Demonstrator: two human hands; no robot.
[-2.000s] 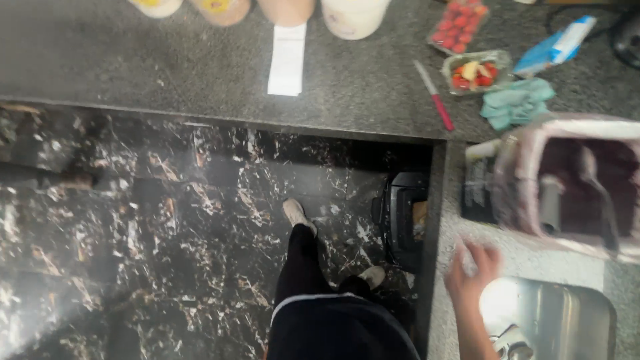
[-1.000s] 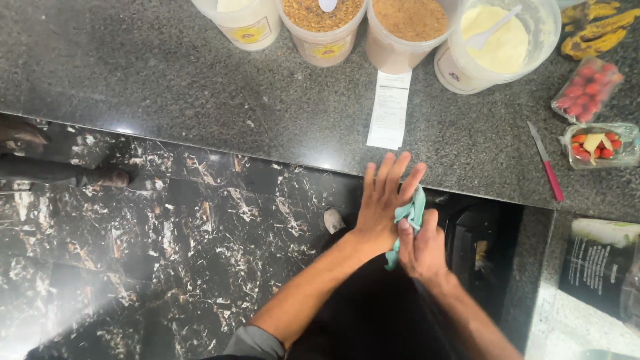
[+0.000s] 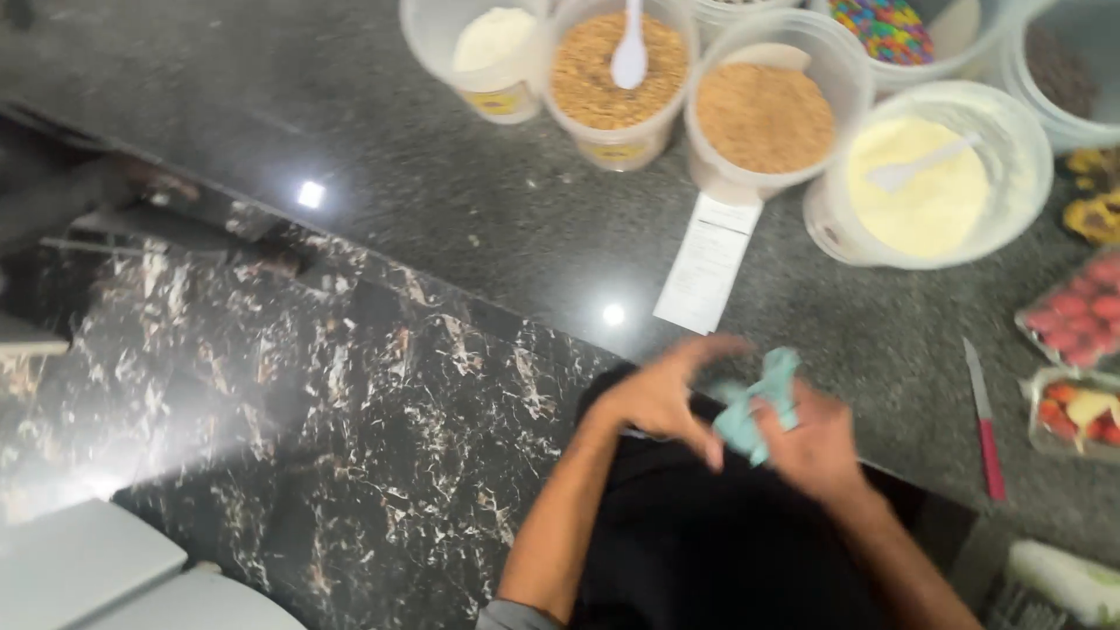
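Observation:
My right hand [image 3: 809,437] grips a crumpled teal cloth [image 3: 759,407] near the counter's front edge. Just left of the cloth, my left hand [image 3: 669,394] is blurred, its thumb and fingers spread and nothing in it. Beyond both hands a printed paper slip [image 3: 707,262] lies on the dark stone counter [image 3: 490,219]. Its far end meets a tub of brown crumbs [image 3: 766,118]. A tub of pale yellow powder [image 3: 919,188] with a white spoon stands to the right. On the right, a knife with a pink handle [image 3: 989,446] rests flat.
Along the back stand a tub of chopped nuts [image 3: 617,74], a tub of white powder [image 3: 494,39] and a tub of colourful candies [image 3: 884,31]. At the right are a pack of red fruit [image 3: 1081,306], cut strawberries in a clear tray [image 3: 1076,416] and bananas [image 3: 1094,214].
My hands, together around the cloth one second ago, are now apart, with the cloth in the right. Two seconds ago the cloth lay on the counter beside the strawberry tray. The view has shifted a lot.

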